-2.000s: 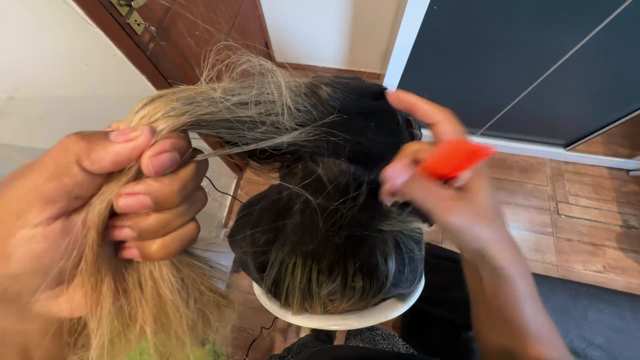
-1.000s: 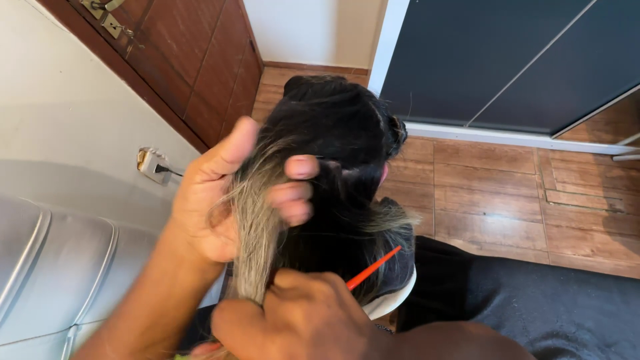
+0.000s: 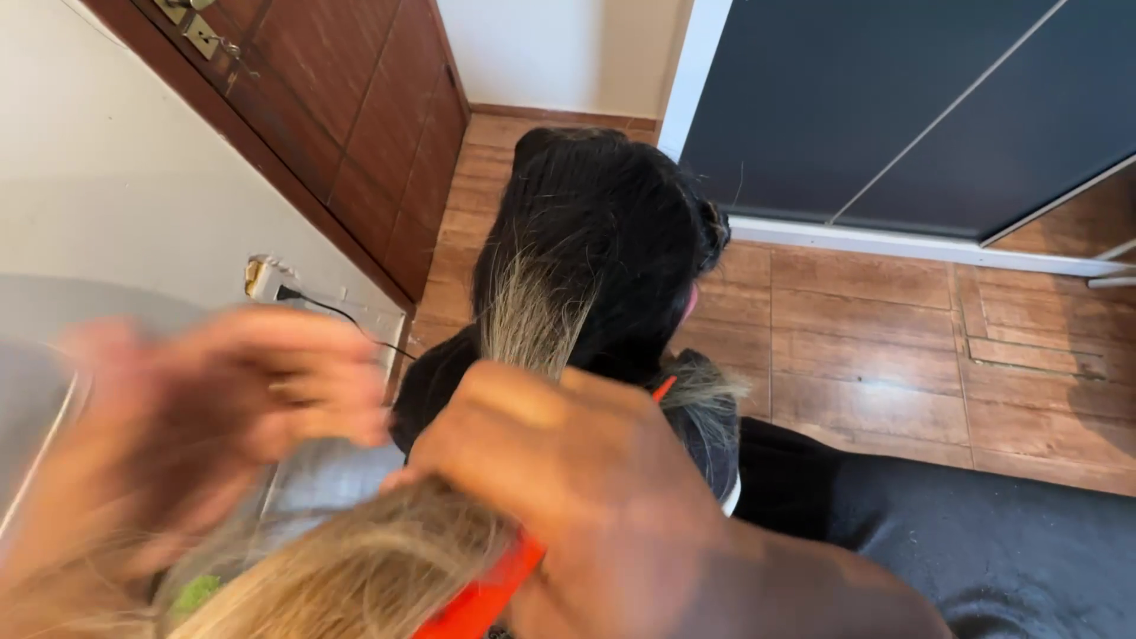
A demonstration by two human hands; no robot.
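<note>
A person with long hair (image 3: 599, 240), dark at the roots and blond toward the ends, sits below me with the back of the head toward the camera. My right hand (image 3: 568, 461) is closed around a gathered length of that hair behind the head. An orange-red comb (image 3: 484, 590) is in the same hand; its thin pointed end shows past the knuckles. Blond ends (image 3: 355, 568) spread out at the lower left. My left hand (image 3: 240, 390), blurred, is raised to the left of the hair with its fingers apart and holds nothing.
A brown wooden door (image 3: 355, 98) stands at the upper left, near a wall socket (image 3: 264, 280) with a black plug and cord. Dark sliding panels (image 3: 852, 115) stand at the upper right above brown floor tiles (image 3: 861, 328). A black padded surface (image 3: 994, 541) lies at the lower right.
Two seconds ago my left hand gripped the hair out to the left; a second ago it was at the hair behind the head. Now it is off to the left, and my right hand holds the hair.
</note>
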